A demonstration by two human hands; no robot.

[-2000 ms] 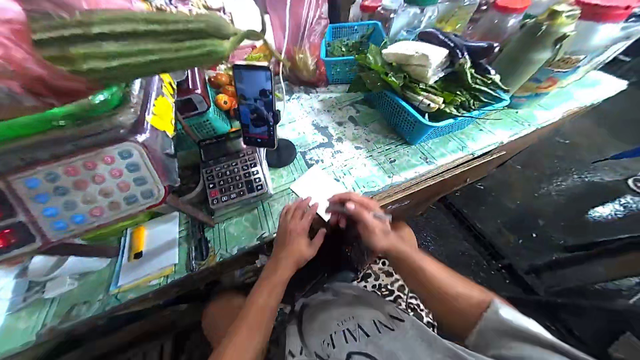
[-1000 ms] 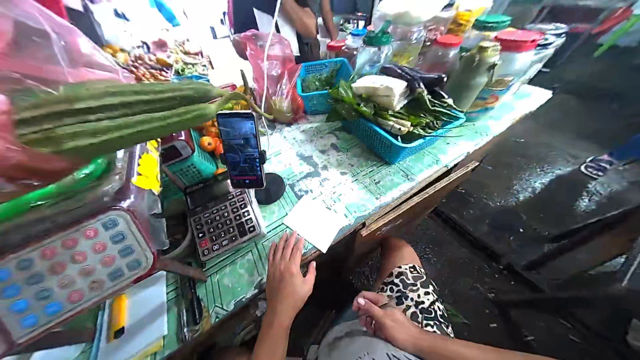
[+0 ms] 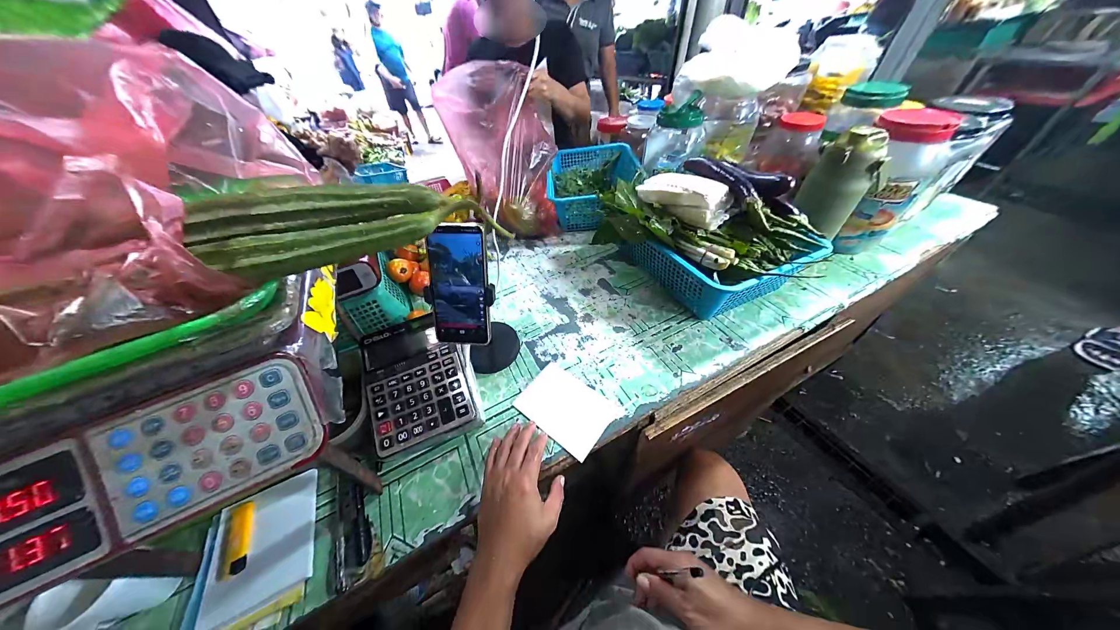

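My left hand [image 3: 519,499] lies flat at the counter's edge, fingers slightly apart, its fingertips by the near left corner of a square of white paper [image 3: 570,409]. Nothing is held in it. Over my lap, beside the leopard-print shorts, my right hand [image 3: 672,584] is closed around a dark pen [image 3: 681,573]. A desktop calculator [image 3: 420,398] sits left of the paper. Behind it a smartphone [image 3: 459,284] stands upright on a round black stand [image 3: 496,348].
At left are a digital scale [image 3: 206,442] with lit red digits, a ridged gourd [image 3: 315,223] in pink plastic and a notepad [image 3: 262,551] bearing a yellow marker. A blue basket [image 3: 713,293] of greens and eggplants, lidded jars [image 3: 914,153] and a person [image 3: 569,96] are beyond.
My right hand has moved from the paper down to my lap, still with the pen. The left hand stays near the paper. The view has tilted up, bringing people into sight.
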